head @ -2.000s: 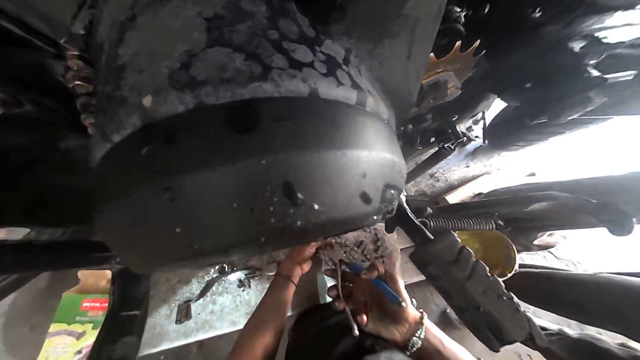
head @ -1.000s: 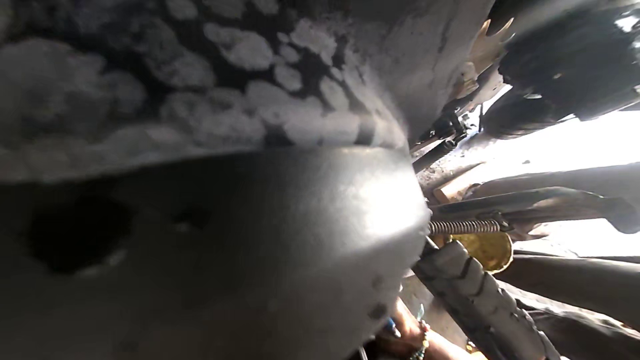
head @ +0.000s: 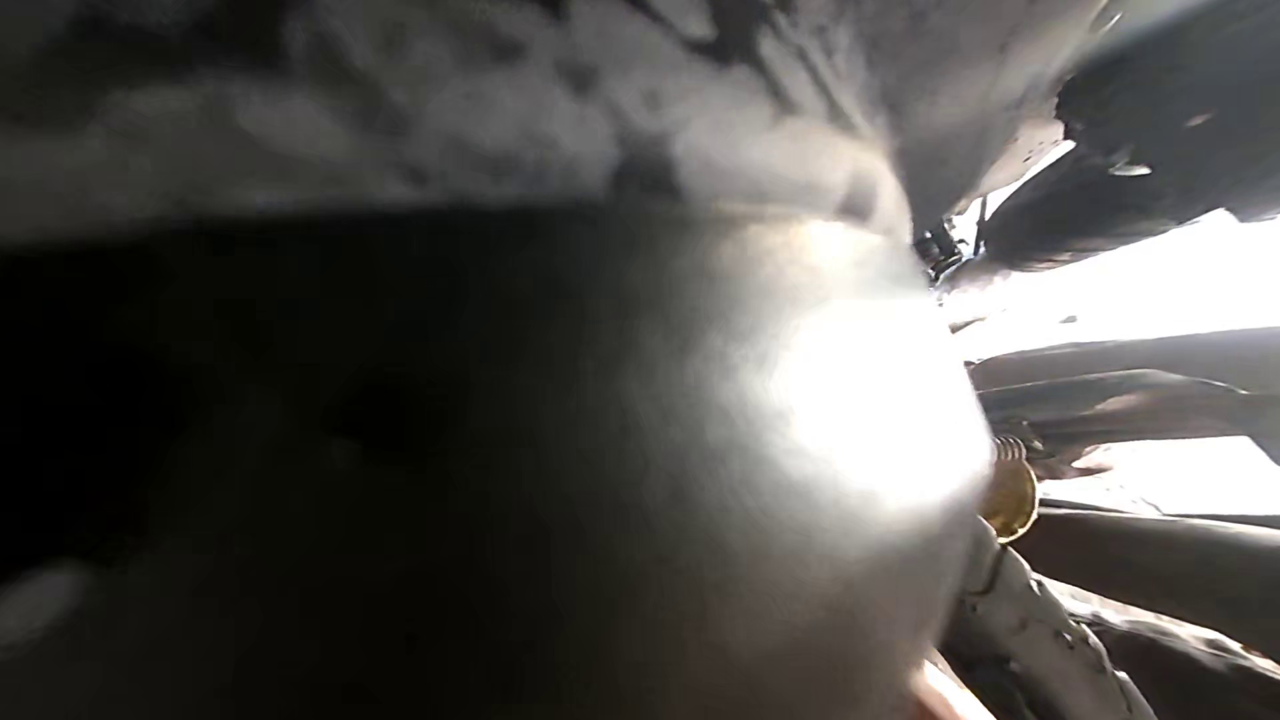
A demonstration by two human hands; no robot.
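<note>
A dark, curved panel fills most of the view very close up, with a strong glare on its right side and a mottled grey surface above it. At the bottom edge, just right of the panel, shows a sliver of skin, which seems to be part of my right hand or forearm. Its fingers, and anything in them, are hidden. My left hand is not visible.
Right of the panel are a yellow round dish-like thing, part of a coil spring and a dark, grooved rubber part. Long dark shapes extend to the right edge, and a dark bulky part hangs at upper right.
The view has moved in much closer to the dark panel, which now covers most of it. Both hands, seen earlier below the panel with a blue thing at the right one, are now almost wholly hidden.
</note>
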